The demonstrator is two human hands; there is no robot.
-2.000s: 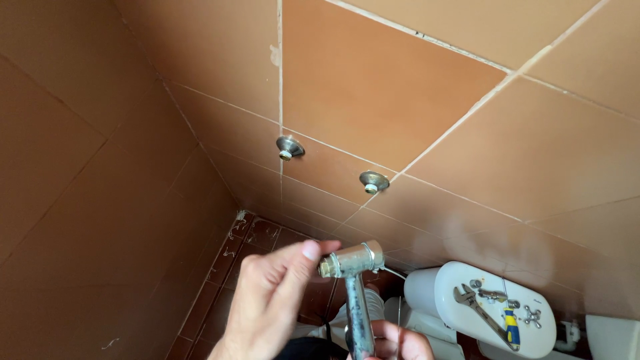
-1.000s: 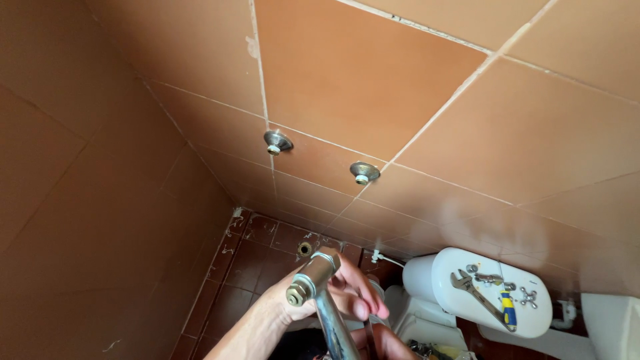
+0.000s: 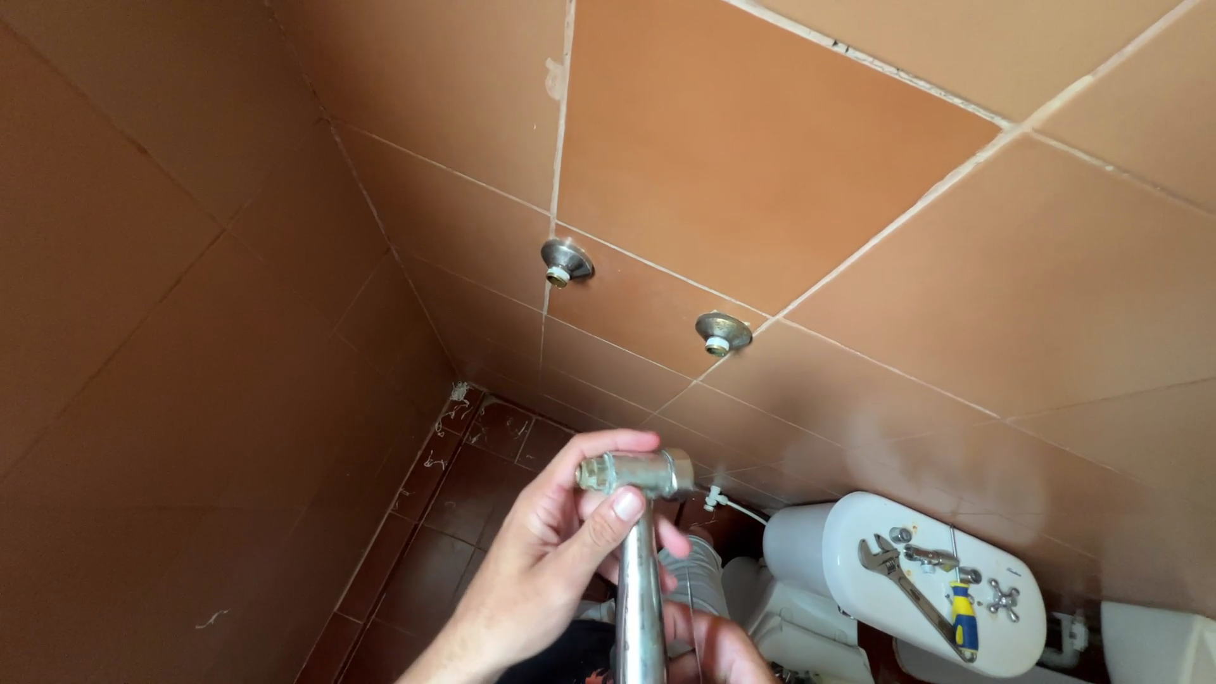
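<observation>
A metal faucet body [image 3: 638, 579], worn and with a brass threaded end at its left, stands out in front of me below the wall fittings. My left hand [image 3: 560, 551] grips its upper end, thumb on the front and fingers behind. Lower down, my right hand [image 3: 712, 646] is partly hidden behind the tube, with a thin strand or wire beside its fingers; its hold cannot be made out fully. On the tiled wall above are two round metal escutcheons, the left one [image 3: 568, 258] and the right one [image 3: 724, 332], each with a threaded stub wrapped in white tape.
At the right, a white toilet cistern lid [image 3: 845, 560] bears an adjustable wrench [image 3: 907, 589], a screwdriver with a yellow and blue handle [image 3: 963, 617], a cross handle [image 3: 1003, 600] and small metal parts. A white hose with a valve [image 3: 714, 498] runs behind. A white fixture [image 3: 1154, 641] stands at far right.
The faucet body has turned from pointing its brass end toward me to lying with that end at the left. My left hand now wraps its upper end instead of being behind it.
</observation>
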